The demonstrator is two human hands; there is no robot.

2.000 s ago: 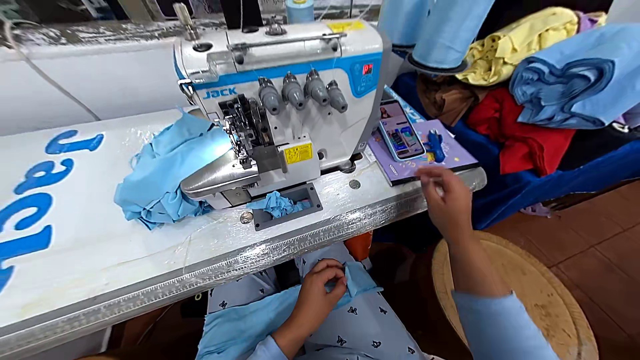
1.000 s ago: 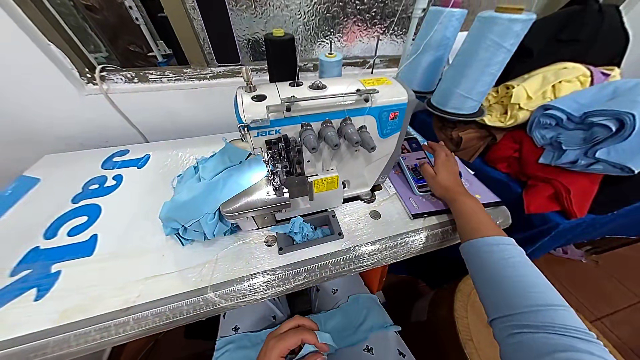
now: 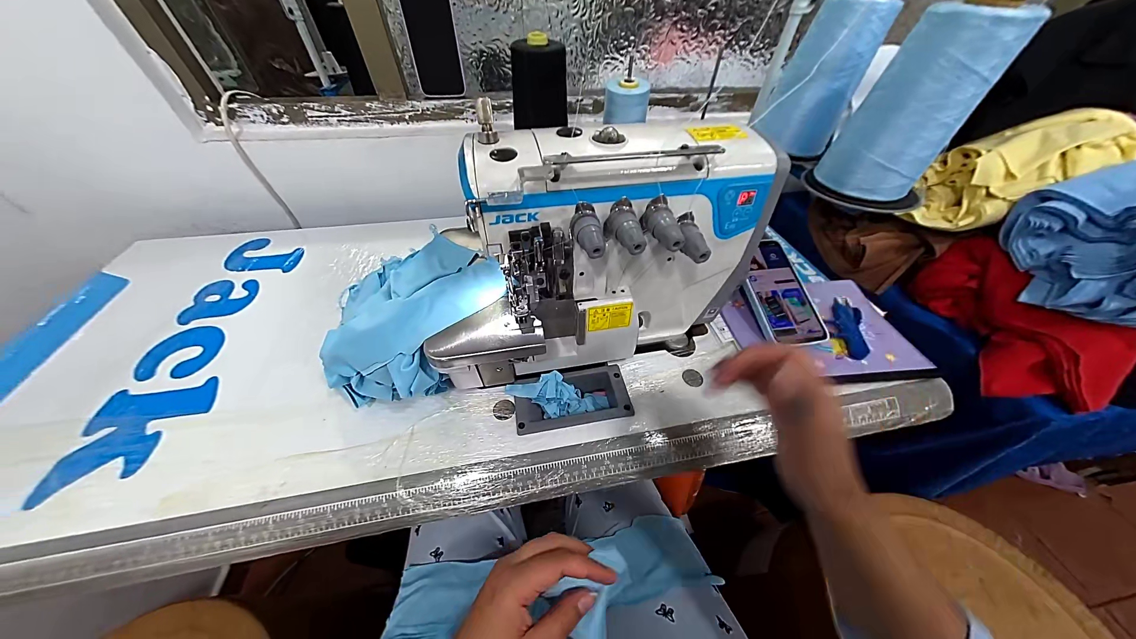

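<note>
Light blue fabric (image 3: 652,559) lies across my lap, and my left hand (image 3: 541,586) rests on it with a fold between thumb and fingers. My right hand (image 3: 790,399), blurred, is raised over the front edge of the table, holding nothing that I can see. Just beyond it a smartphone (image 3: 784,306) with a lit screen lies on a purple notebook (image 3: 887,342), beside a small dark blue object (image 3: 849,328). A white and blue Jack overlock sewing machine (image 3: 621,231) stands on the table, a heap of light blue fabric (image 3: 399,319) at its left by the needle area.
Light blue scraps (image 3: 559,395) lie in a grey tray (image 3: 621,408) set into the table (image 3: 293,470). Large blue thread cones (image 3: 927,98) stand at the right, near folded yellow (image 3: 1029,164), blue and red cloth (image 3: 1056,328). A round wooden stool (image 3: 985,577) is below right.
My right hand was on the phone one second ago; now it has come off it, back toward me. My left hand stays at the fabric on my lap.
</note>
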